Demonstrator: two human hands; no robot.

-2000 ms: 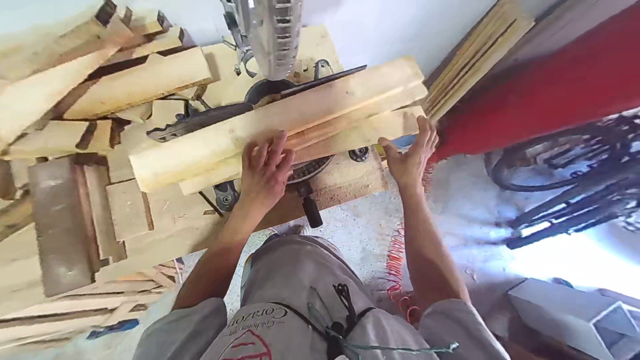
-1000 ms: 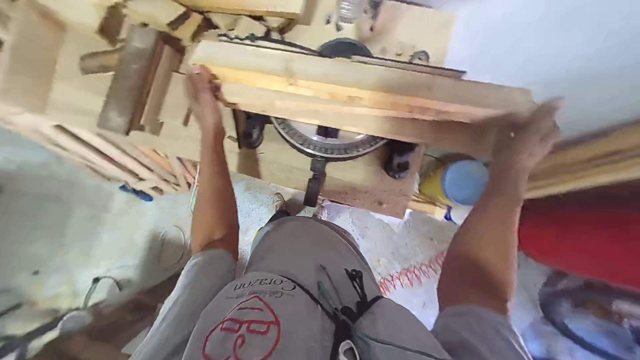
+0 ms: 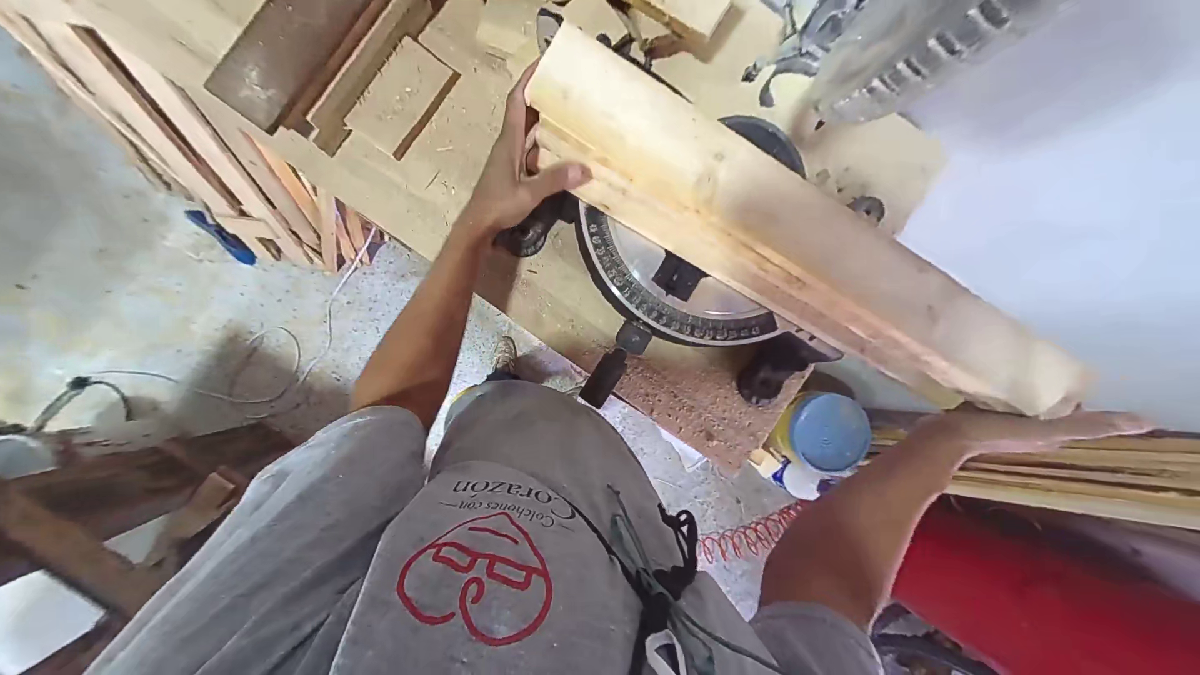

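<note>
A bundle of long wooden boards (image 3: 750, 216) lies slantwise over the miter saw's round base (image 3: 684, 272), hiding much of it. My left hand (image 3: 525, 178) grips the upper-left end, its thumb on the near side and the fingers mostly hidden behind. At the lower-right end, my right hand (image 3: 1012, 427) lies flat with its palm against the board ends, fingers stretched out to the right. The saw's black handle (image 3: 607, 373) points toward me below the scale ring. How many boards are in the bundle cannot be told.
Short wood offcuts (image 3: 403, 98) lie on the workbench (image 3: 450, 169) at the upper left. A blue-lidded container (image 3: 830, 431) stands beside the bench's right corner. Long boards (image 3: 1078, 469) and a red surface (image 3: 1041, 591) are at the right. A red coiled hose (image 3: 750, 534) lies on the floor.
My hands have gone from the middle and right part of the bundle to its two ends. My right hand's fingers now extend flat past the end. The view has turned and shifted strongly.
</note>
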